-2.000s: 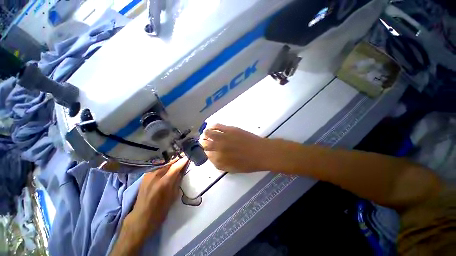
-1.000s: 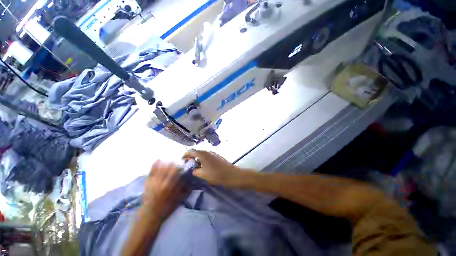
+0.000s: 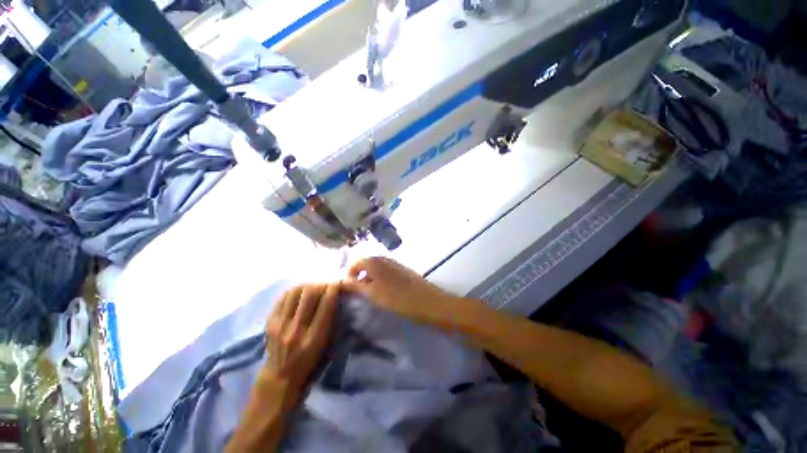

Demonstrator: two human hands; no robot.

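A blue-grey garment piece [image 3: 398, 416] lies bunched over the table's front edge and hangs towards me. My left hand [image 3: 303, 326] holds its upper edge, fingers bent over the cloth. My right hand [image 3: 385, 281] pinches the same edge beside it, the fingertips of both hands close together. A small white spot shows at the right fingertips; I cannot tell what it is. The hands are just in front of the presser foot and needle area [image 3: 356, 239] of the white JACK sewing machine [image 3: 425, 133]. The cloth at the fingertips is partly hidden by the fingers.
A yellowish box [image 3: 626, 146] with pale items stands right of the machine, with dark looped handles [image 3: 695, 124] beyond it. A garment pile [image 3: 150, 159] lies behind left. A dark rod [image 3: 190, 66] crosses above the machine head's left end. A ruler strip [image 3: 566, 248] runs along the front edge.
Since two seconds ago both hands have moved from the needle area towards me, and the garment now lies in front of the machine. Since one second ago the hands have shifted only slightly.
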